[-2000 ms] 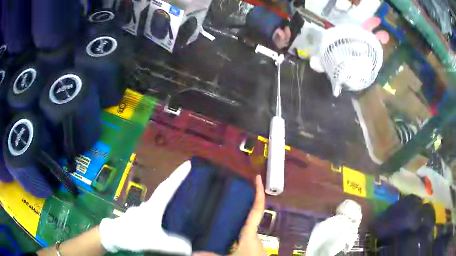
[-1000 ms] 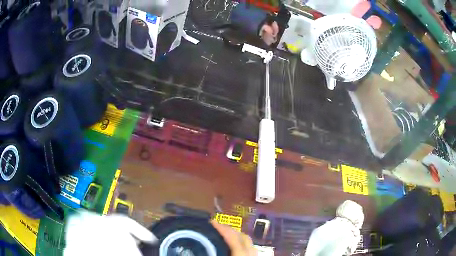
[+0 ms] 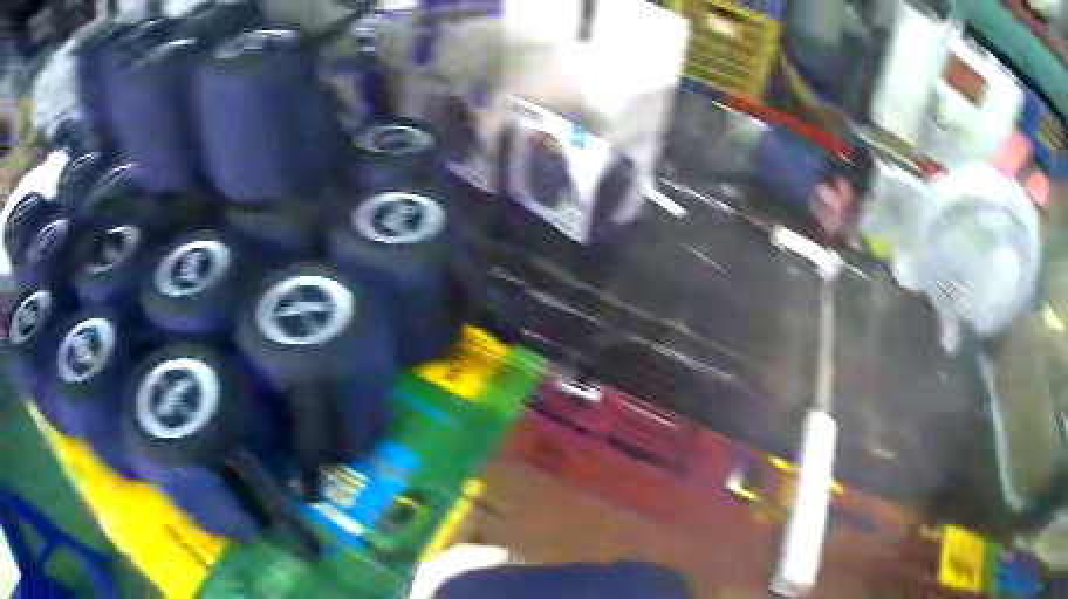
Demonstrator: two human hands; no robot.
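Note:
A navy cylindrical unit [image 3: 568, 583] shows only its upper edge at the bottom of the picture. My left hand [image 3: 459, 564], in a white glove, is against the unit's left side and is mostly cut off by the bottom edge. Its fingers are blurred, but it appears to hold the unit. My right hand is not in view. Several other navy units stand grouped at the left, most with a white ring logo on the black end cap, such as the near one [image 3: 178, 398].
A long white bar [image 3: 808, 503] on a thin cord lies right of centre. White retail boxes [image 3: 556, 170] stand behind the grouped units. A white fan [image 3: 978, 252] is at the right. A yellow basket [image 3: 728, 47] and another person's hand [image 3: 834, 201] are at the back.
The view has swung left, so the grouped units fill more of it. The held unit and my left hand are lower and mostly cut off. My right hand has left the picture.

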